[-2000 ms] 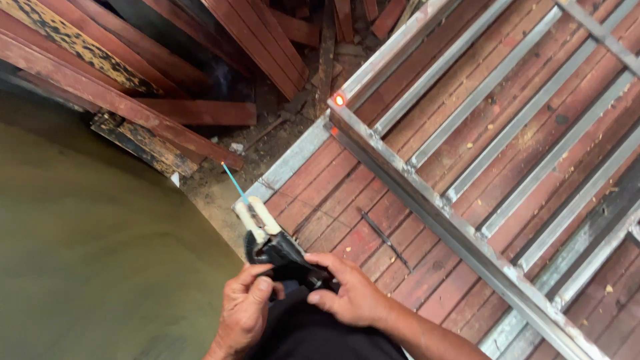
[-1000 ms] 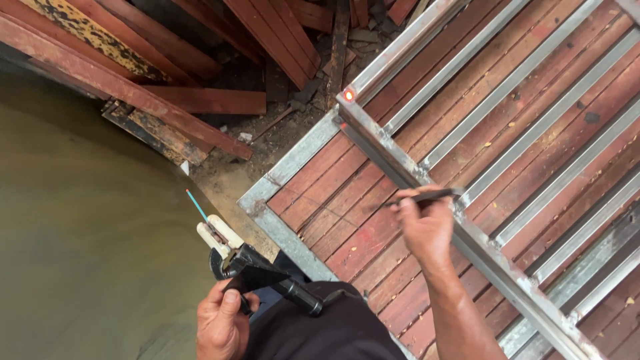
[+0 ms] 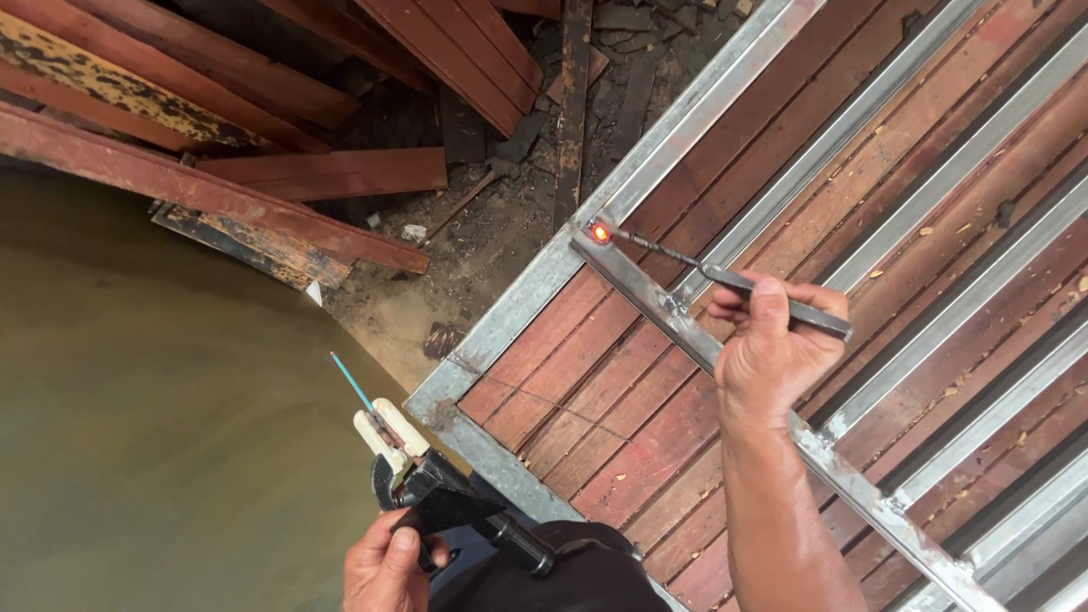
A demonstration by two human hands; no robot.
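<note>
My right hand (image 3: 778,348) grips the flat handle of a chipping hammer (image 3: 773,302), whose spring-like shank points up and left. Its far end is beside a glowing orange weld spot (image 3: 600,232) at the corner of a steel frame (image 3: 697,336). At the lower middle, my left hand (image 3: 395,561) is closed around the black handle of a welding electrode holder (image 3: 459,501). The holder's pale jaws (image 3: 391,435) clamp a short blue welding rod (image 3: 351,380), which points up and left over the murky water. The hammer's tip is hard to make out against the metal.
Parallel steel bars (image 3: 960,161) lie over reddish wooden decking (image 3: 595,399), edged by a galvanized steel border (image 3: 501,314). Murky water (image 3: 170,408) spreads on the left. Loose red planks (image 3: 323,174) and debris lie on muddy ground (image 3: 476,221) at the upper left.
My right hand has left the electrode holder and now holds the hammer, its shank turned toward the glowing corner. Two seconds ago both hands were at the holder. My left hand still holds it.
</note>
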